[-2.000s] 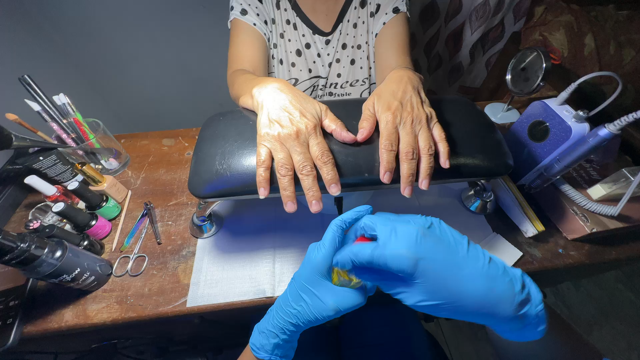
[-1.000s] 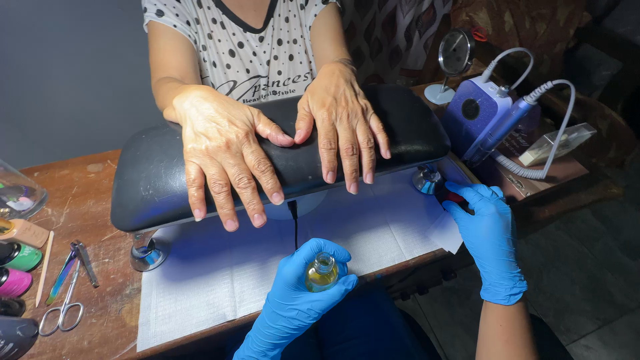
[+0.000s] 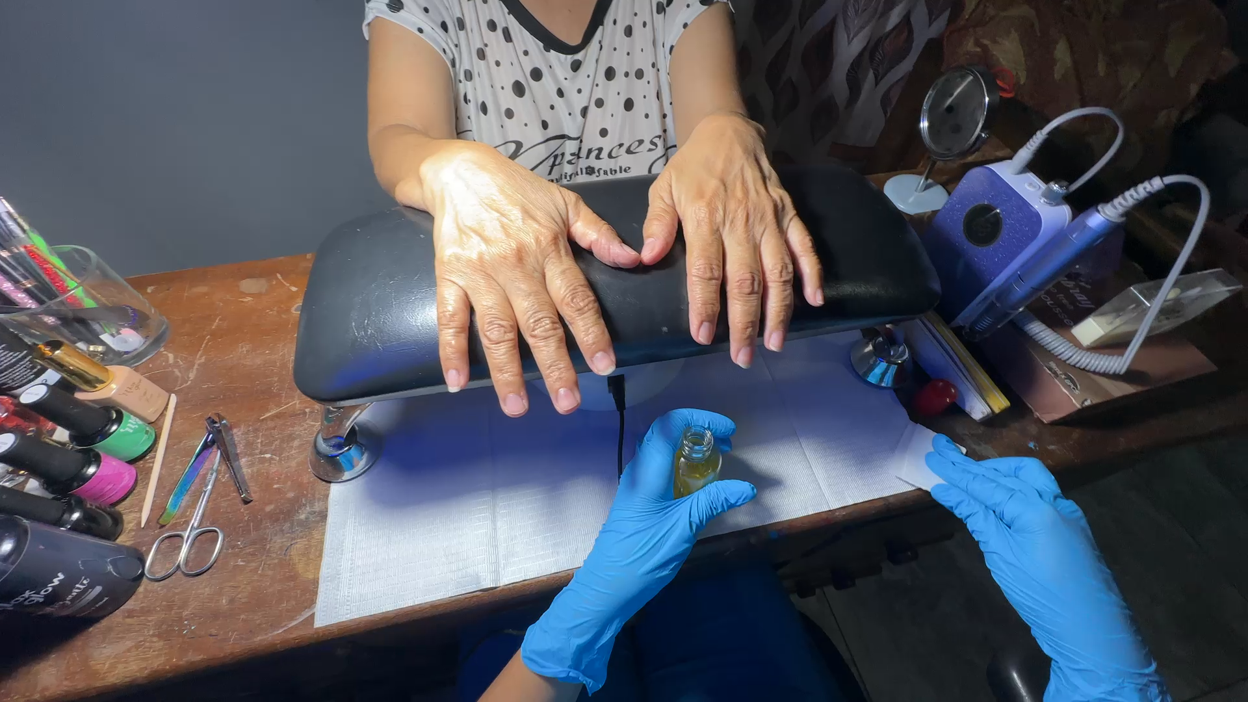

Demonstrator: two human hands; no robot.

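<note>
My left hand, in a blue glove, holds a small uncapped glass bottle of yellowish liquid upright, just above the white paper sheet. My right hand, gloved too, has its fingers on a thin white piece at the sheet's right corner; whether this is a pad or part of the sheet, I cannot tell. Across from me, another person's two hands lie palms down on a black padded armrest, fingertips over its near edge. A red rounded object lies by the armrest's right metal foot.
At left stand nail polish bottles, a clear cup of tools, a wooden stick and small scissors. At right are a purple nail drill unit, its corded handpiece and a round mirror.
Two seconds ago both hands were together at the bottle. The right hand moved away to the armrest's right foot, then down to the sheet's right corner. The bottle's open neck now shows.
</note>
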